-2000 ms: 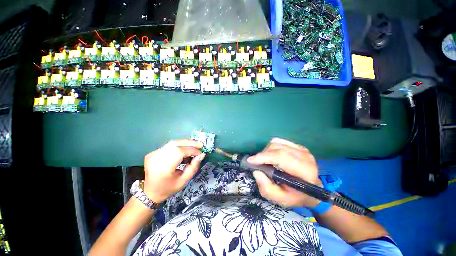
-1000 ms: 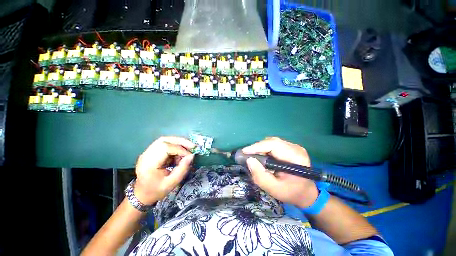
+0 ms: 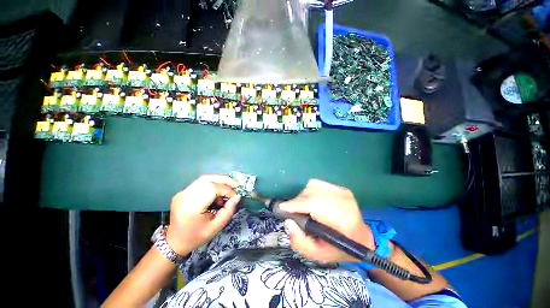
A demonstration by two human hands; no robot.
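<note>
A small circuit board [image 3: 245,181], white-blue and green on the side that shows, is pinched by its near left edge in the fingertips of my left hand [image 3: 202,210], above the mat's front edge. My right hand [image 3: 328,221] holds a black soldering iron [image 3: 330,235] like a pen. The iron's thin tip points left and reaches the board's lower right edge; I cannot tell if it touches. The iron's coiled strain relief and cable pass over my right wrist, which has a blue band.
Rows of populated boards [image 3: 160,103] line the back of the green mat [image 3: 157,162]. A clear hood [image 3: 268,45] hangs above them. A blue bin [image 3: 392,78] holds small boards. Right of it are a yellow sponge [image 3: 412,110], black iron stand [image 3: 413,150] and grey soldering station [image 3: 458,99].
The view has shifted, so the bench things sit lower in the picture. The iron is angled more steeply, its tip nearer the board's lower edge. Both hands keep their holds.
</note>
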